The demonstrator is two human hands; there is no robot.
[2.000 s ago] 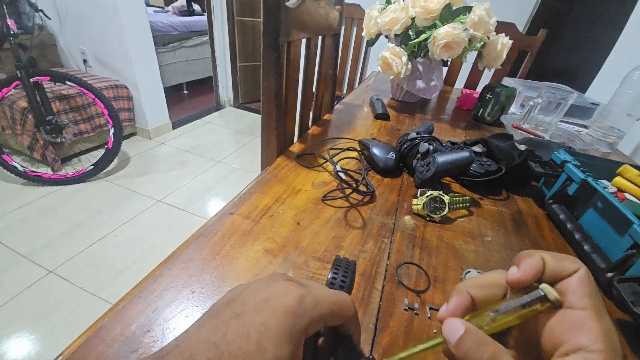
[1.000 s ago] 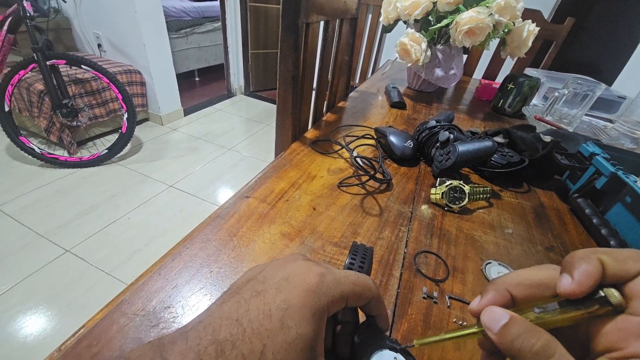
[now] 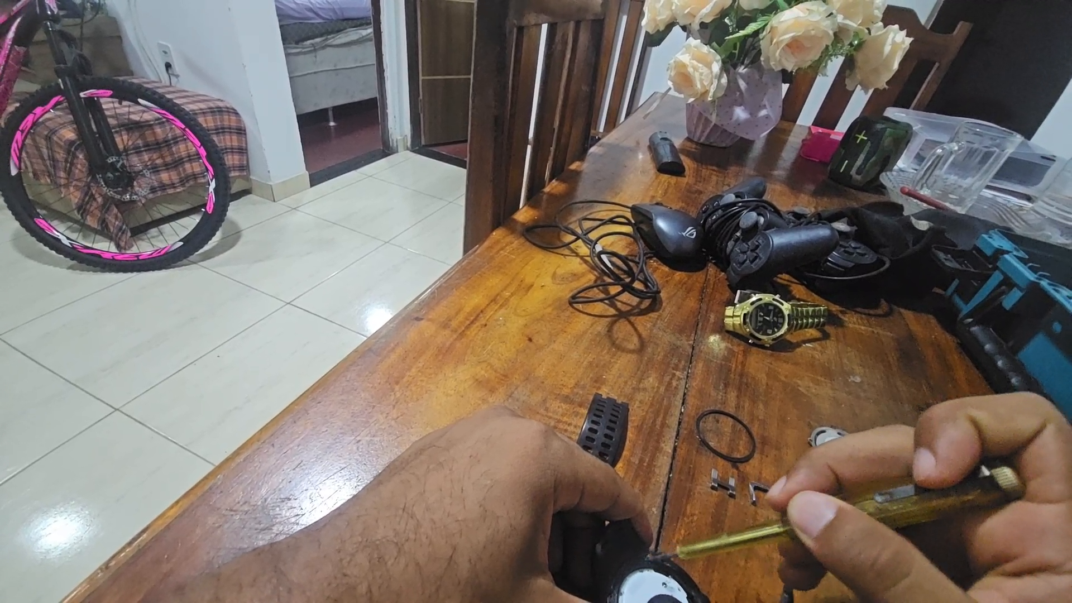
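Observation:
My left hand (image 3: 494, 494) grips a black wristwatch (image 3: 653, 582) at the bottom edge; its perforated black strap (image 3: 604, 429) sticks up beyond my fingers. A pale round part shows in the watch case. Between thumb and fingers, my right hand (image 3: 930, 494) holds a small screwdriver with a translucent yellow handle (image 3: 913, 507), its tip end at the rim of the case. Beyond the hands lie a black rubber ring (image 3: 725, 435), small metal pieces (image 3: 723, 483) and a round metal disc (image 3: 827, 435), partly hidden by my right fingers.
A gold-coloured wristwatch (image 3: 767, 319) lies farther back on the wooden table. Behind it are a black computer mouse (image 3: 668, 233) with its cable and a black game controller (image 3: 779, 251). A teal tool case (image 3: 1017, 310) stands at the right, a flower vase (image 3: 733, 105) at the back.
The view has shifted somewhat. The pale round part in the watch case, not seen two seconds ago, now shows beside my left hand. Both hands keep their hold.

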